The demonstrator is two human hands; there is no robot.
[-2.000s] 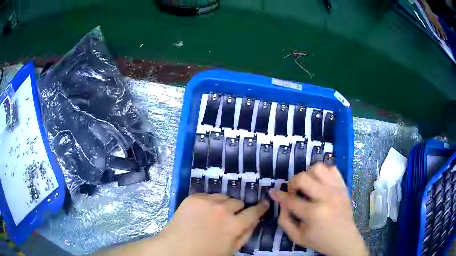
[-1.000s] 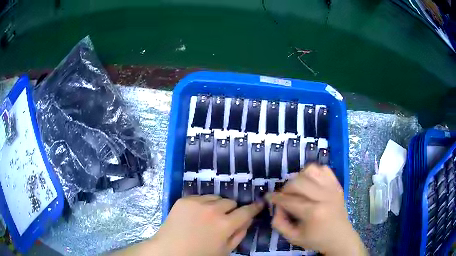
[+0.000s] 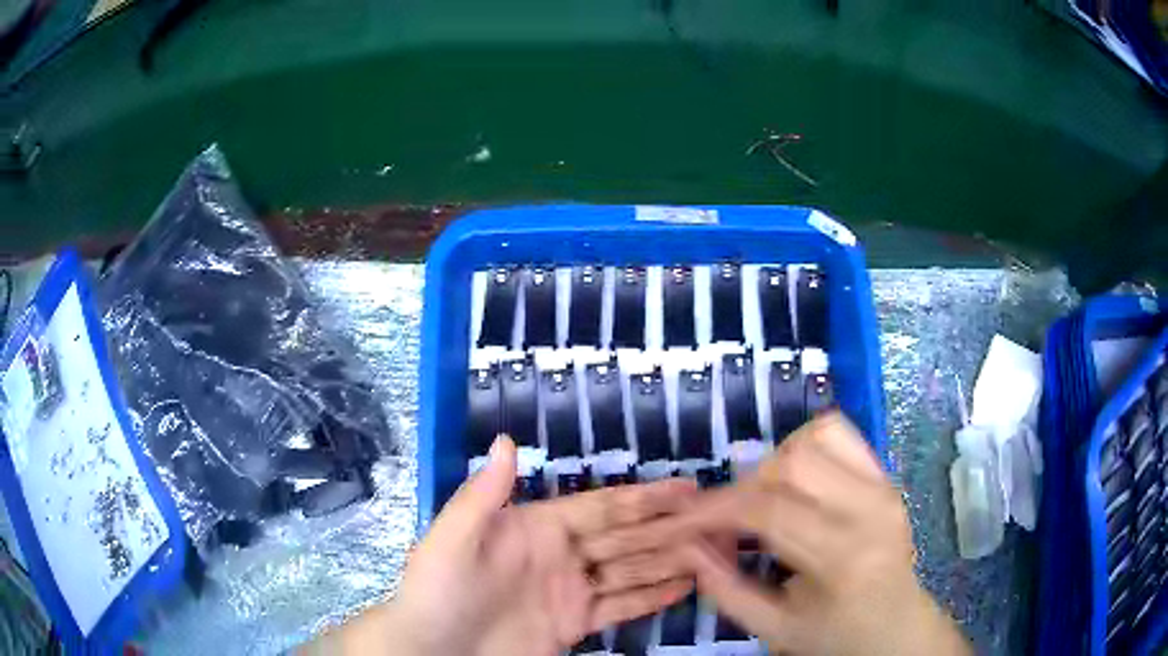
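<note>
The blue parts tray (image 3: 653,224) is in front of me with rows of black curved plastic parts (image 3: 560,417) between white dividers. Many parts show a small metal dot at the far end. My left hand (image 3: 544,564) is open, palm up, over the near rows, with a small dark speck near the base of its fingers. My right hand (image 3: 807,538) is beside it, blurred, its fingertips at the left fingers. I cannot tell whether the right fingers hold anything. The hands hide much of the near rows.
A clear bag of black parts (image 3: 243,333) lies left of the tray. The small-parts tray (image 3: 90,449) with dark specks is at far left. A translucent bottle (image 3: 980,493) and white wipe (image 3: 1008,385) lie right. Stacked blue trays (image 3: 1070,449) stand at the right edge. A green belt (image 3: 576,115) runs behind.
My left hand has turned from working on a third-row part to palm up and open. My right hand has moved off that part to the left fingers. The view has shifted slightly.
</note>
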